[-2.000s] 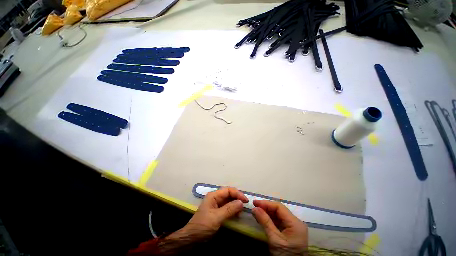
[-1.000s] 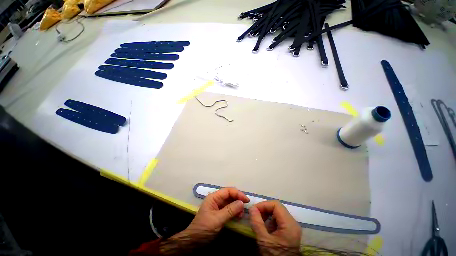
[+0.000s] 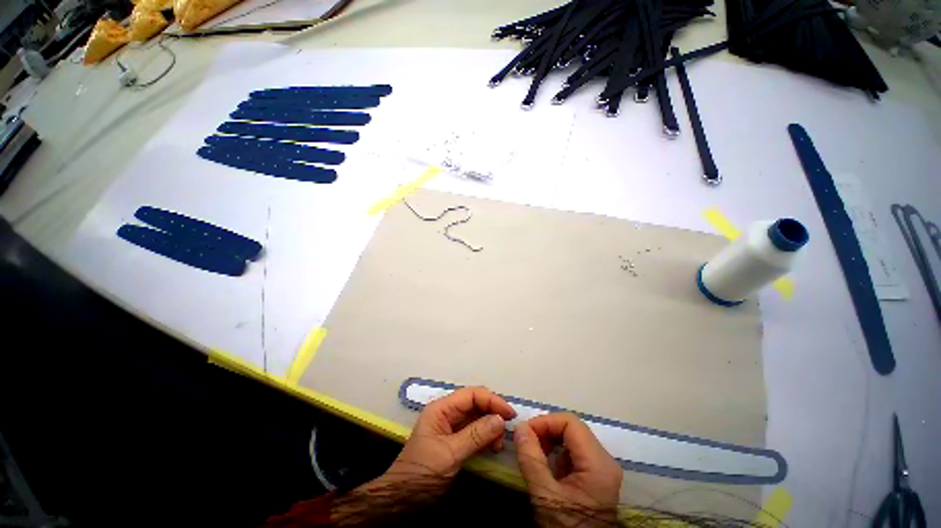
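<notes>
A long fabric band (image 3: 691, 454), white centre with a grey-blue border, lies reverse side up along the front of the beige sheet (image 3: 495, 299). My left hand (image 3: 449, 438) and my right hand (image 3: 562, 459) are over its left half, thumb and forefinger of each pinched, fingertips almost touching. What the fingertips pinch is too small to tell; a needle or thread is not clearly visible. The fingers hide part of the band. Fine dark strands show at the lower right, near my right wrist.
A white thread cone (image 3: 753, 263) stands on the sheet's right. Scissors (image 3: 901, 485) lie at lower right, a navy band (image 3: 844, 248) above them. Navy bands (image 3: 279, 134) lie at left, black straps (image 3: 619, 52) at top. Yellow tape (image 3: 341, 402) runs along the table edge.
The view has shifted slightly since the first frame. My right hand has moved slightly left and its fingers are more curled. My left hand has hardly moved.
</notes>
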